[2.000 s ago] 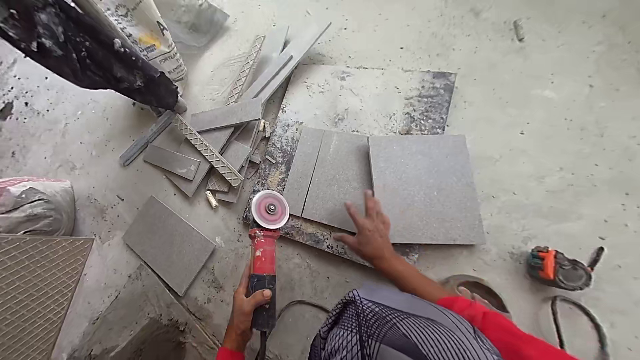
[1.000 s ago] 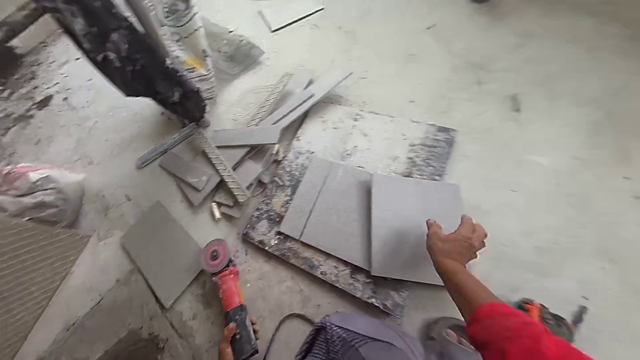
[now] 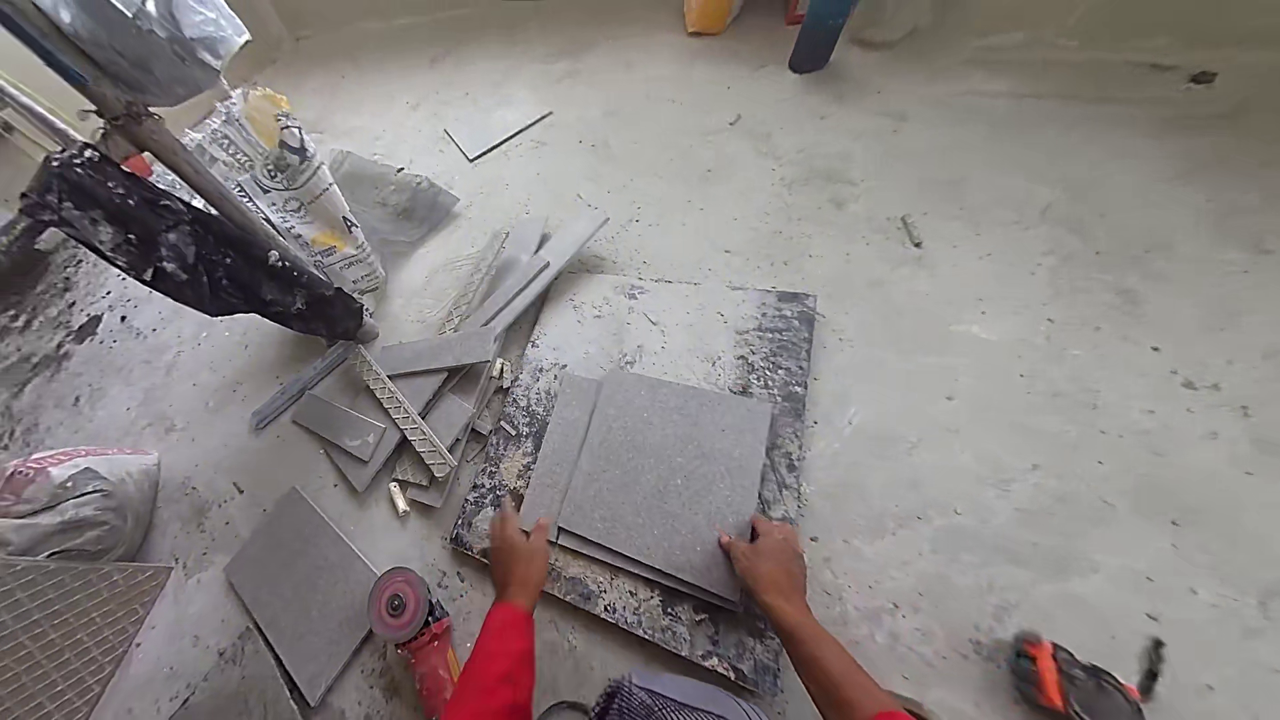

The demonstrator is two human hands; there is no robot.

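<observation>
A square grey tile [image 3: 670,480] lies partly over another grey tile on a stained board [image 3: 660,625]. To its left a narrow tile strip [image 3: 560,455] shows. My left hand [image 3: 520,555] touches the lower end of this strip, its fingers spread along the edge. At the square tile's lower right corner, my right hand [image 3: 770,565] grips the edge with thumb and fingers. A red angle grinder [image 3: 430,660] with a round disc rests on the floor left of my left sleeve, in neither hand.
Tile offcuts [image 3: 440,355] are heaped left of the board. A loose tile [image 3: 305,595] lies beside the grinder. A cement bag [image 3: 290,190] and a plastic-wrapped pole [image 3: 200,250] stand upper left. An orange-and-black tool [image 3: 1075,680] sits lower right.
My left hand has let go of the grinder and moved right to the tile strip. The square tile has shifted left over the tile beside it, with my right hand at its edge.
</observation>
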